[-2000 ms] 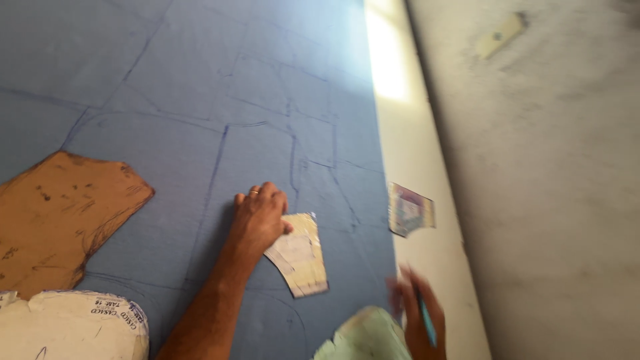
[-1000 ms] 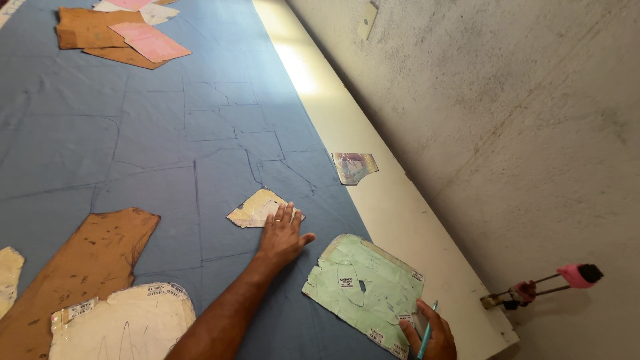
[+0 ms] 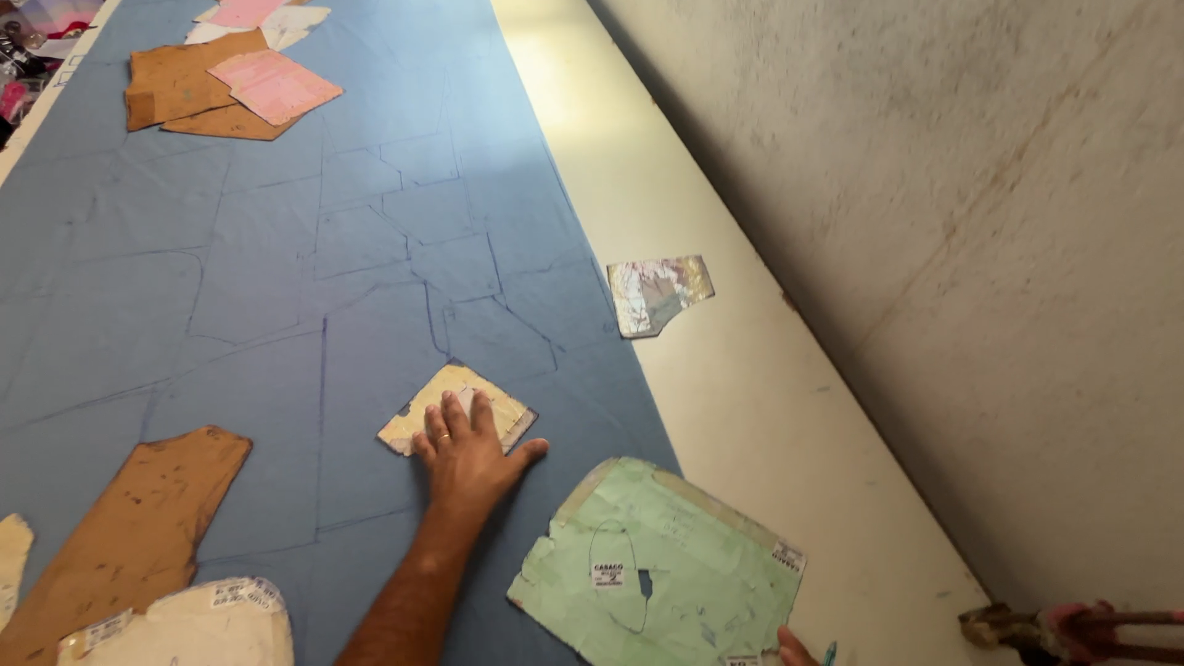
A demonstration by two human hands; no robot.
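Note:
My left hand [image 3: 470, 458] lies flat with its fingers spread on a small yellowish paper pattern piece [image 3: 462, 377], which rests on blue fabric [image 3: 250, 407] marked with drawn outlines. At the bottom edge, only the fingertips of my right hand [image 3: 794, 647] show, close to the lower right edge of a green pattern piece [image 3: 689, 536]. The tip of a teal pen or pencil [image 3: 830, 653] shows beside them; the grip on it is out of view. A small patterned piece [image 3: 659, 291] straddles the fabric's edge and the pale table surface.
Brown [image 3: 139, 527] and cream [image 3: 185, 634] pattern pieces lie at lower left. Brown [image 3: 185, 79] and pink [image 3: 277, 85] pieces overlap at upper left. The table's pale border [image 3: 740, 398] runs along a rough wall [image 3: 925, 185]. A rod-like object [image 3: 1110, 629] protrudes at lower right.
The yellowish piece under my left hand has been turned since the oldest frame. My right hand, with the teal pen or pencil, has moved down, mostly out of view.

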